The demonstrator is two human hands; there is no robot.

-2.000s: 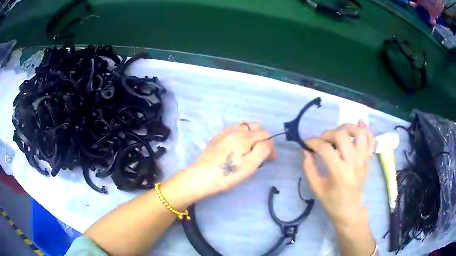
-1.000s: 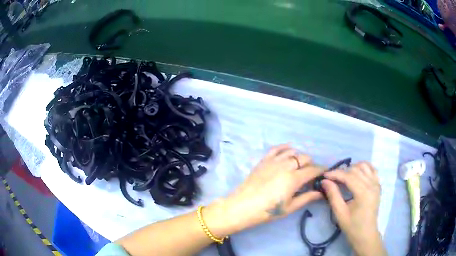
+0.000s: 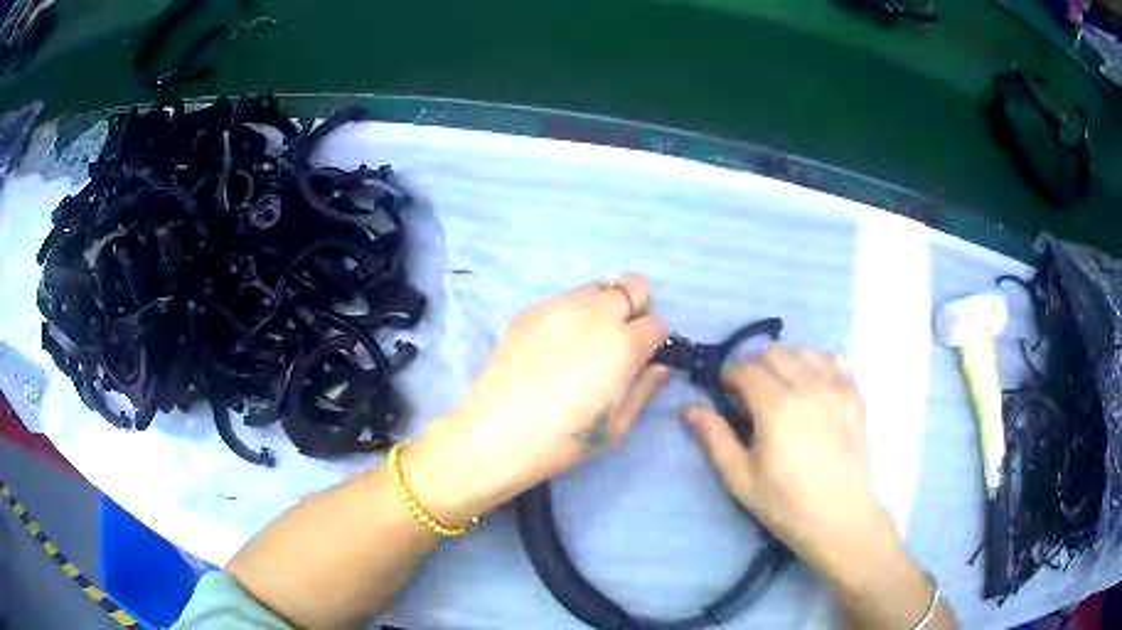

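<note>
A black C-shaped yoke [image 3: 748, 332] is between my hands, its open side towards the right. My left hand [image 3: 572, 375] pinches a short dark piece [image 3: 677, 353] that meets the yoke's stub at mid-curve. My right hand [image 3: 794, 449] holds the yoke's lower arm, partly hidden by the fingers. A black headband [image 3: 560, 572] curves on the sheet below both hands; its ends are hidden by them. Whether the dark piece is the headband's end, I cannot tell.
A large tangled heap of yokes [image 3: 222, 283] lies at left. A white-headed hammer [image 3: 981, 369] and thin black parts [image 3: 1058, 431] in clear plastic lie at right. The green belt [image 3: 554, 74] beyond carries headbands [image 3: 1040, 135]. A blue bin [image 3: 148, 560] is at lower left.
From two seconds ago, my hands have come closer and the yoke's stub now meets the dark piece at my left fingertips. More of the headband's arch shows. The view has shifted.
</note>
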